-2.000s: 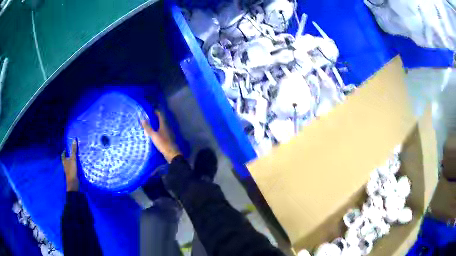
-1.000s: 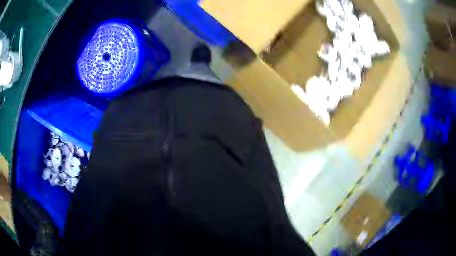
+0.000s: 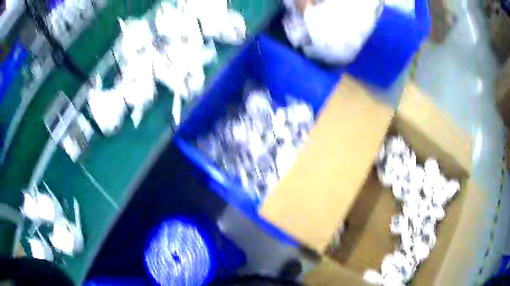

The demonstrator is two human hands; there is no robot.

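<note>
No hand of mine shows in the frame. A round blue stool (image 3: 178, 256) with a perforated top stands at the bottom, left of centre. A blue plastic bin (image 3: 215, 177) in the middle holds many mixed white parts (image 3: 254, 134). An open cardboard carton (image 3: 330, 167) stands to its right, one flap leaning over the bin's edge. White ball shells (image 3: 414, 206) lie piled inside the carton. The picture is blurred, so single parts are hard to tell.
A green conveyor or bench (image 3: 126, 167) curves along the left, with white assemblies (image 3: 162, 56) on it and a smaller group (image 3: 56, 223) lower down. Another blue bin (image 3: 391, 47) at the top has a white bundle (image 3: 341, 28) by it. Yellow-black floor tape runs at the right.
Both hands were on the stool two seconds ago and are now out of view. The view has swung up from my dark jacket to the bench, bin and carton.
</note>
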